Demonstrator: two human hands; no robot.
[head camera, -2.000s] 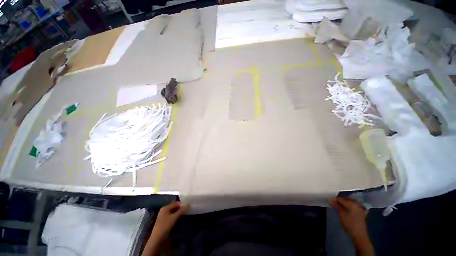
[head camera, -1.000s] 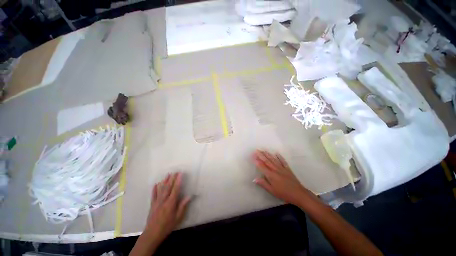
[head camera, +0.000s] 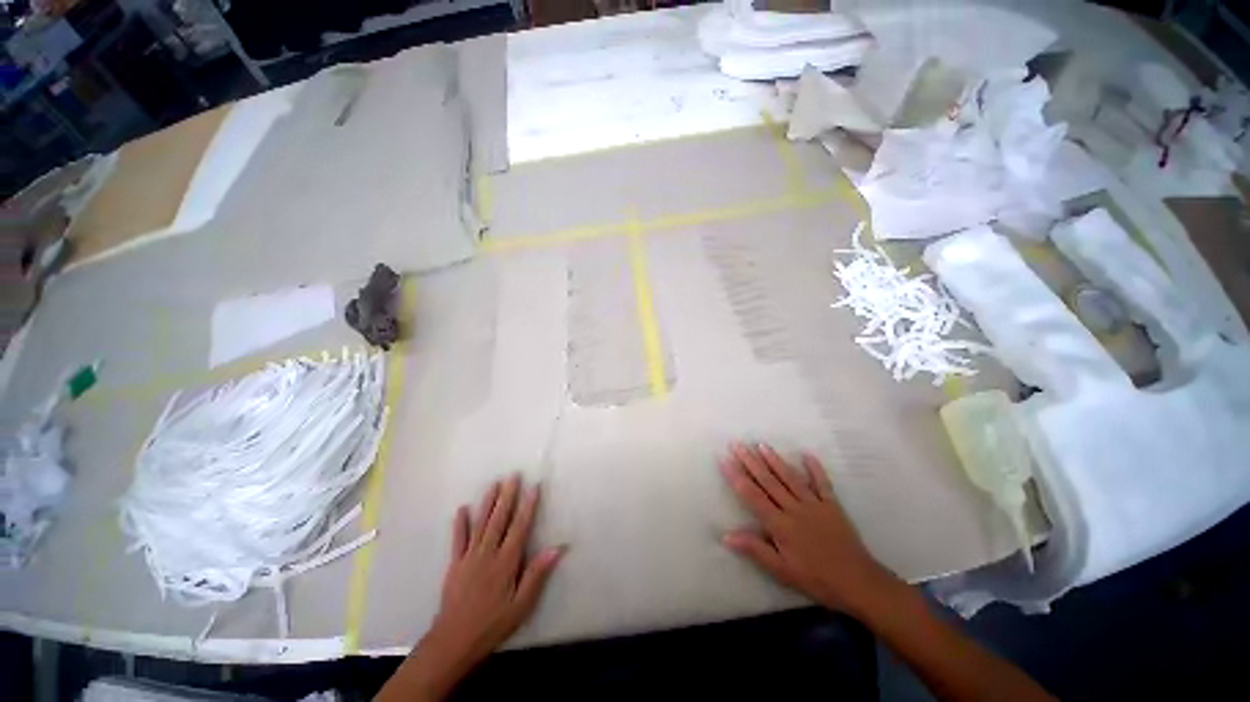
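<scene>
A thin off-white garment body panel lies flat before me, barely paler than the table cover. Its two straps point away from me, with the U-shaped neckline between them. My left hand rests palm down on its near left part, fingers spread, holding nothing. My right hand rests palm down on its near right part, fingers spread, holding nothing. The glue bottle lies right of my right hand, nozzle towards the table's front edge.
Long edging strips are heaped left, below a dark crumpled rag and white card. Short edging strips lie right, beside stacked white panels and a ring-shaped roll. Crumpled white scraps lie behind them.
My hands have let go of the panel's near edge, moved inward and now lie flat on it. From one second ago, the hands barely differ; the view has shifted.
</scene>
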